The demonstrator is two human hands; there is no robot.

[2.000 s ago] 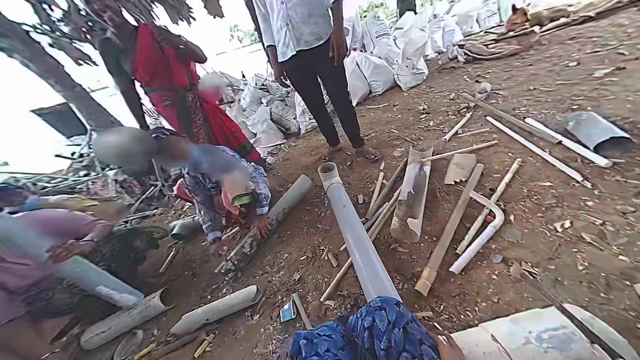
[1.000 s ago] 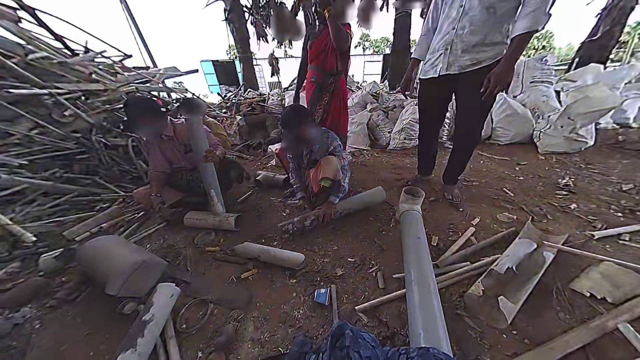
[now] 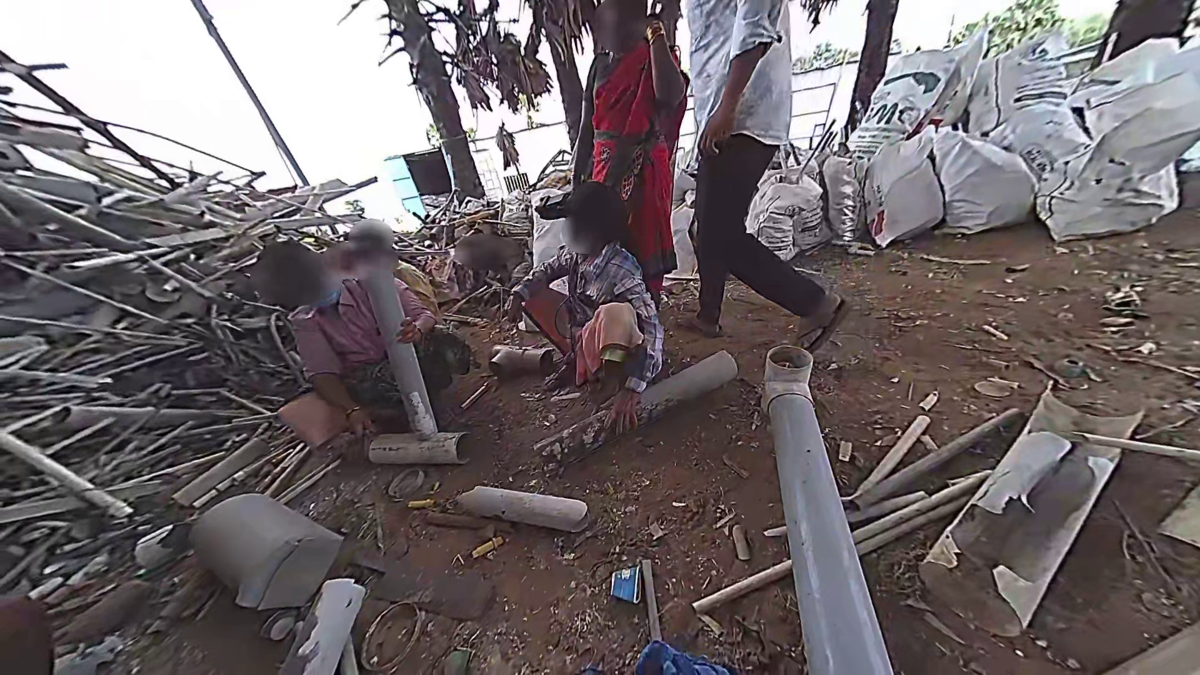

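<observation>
Neither of my hands shows in the head view. A piece of blue patterned cloth (image 3: 677, 660) is at the bottom edge, close to the lower end of a long grey plastic pipe (image 3: 825, 525). That pipe has a wider collar (image 3: 788, 366) at its far end and runs out of view at the bottom. Left of it lie a thin flat strip (image 3: 651, 600) and a small blue piece (image 3: 626, 583). Thin pipes (image 3: 919, 525) lie to its right, beside a split, broken pipe sheet (image 3: 1031, 506). Whatever my hands touch is hidden.
One person (image 3: 356, 347) holds a grey pipe upright at the left. Another (image 3: 609, 309) squats with a hand on a dirty pipe (image 3: 689, 386). Two more people stand behind them. A heap of thin pipes (image 3: 112, 281) fills the left; white sacks (image 3: 984, 178) line the back right.
The view has swung left and up. The standing person in dark trousers now has one foot lifted behind. The blue cloth has mostly dropped out of view.
</observation>
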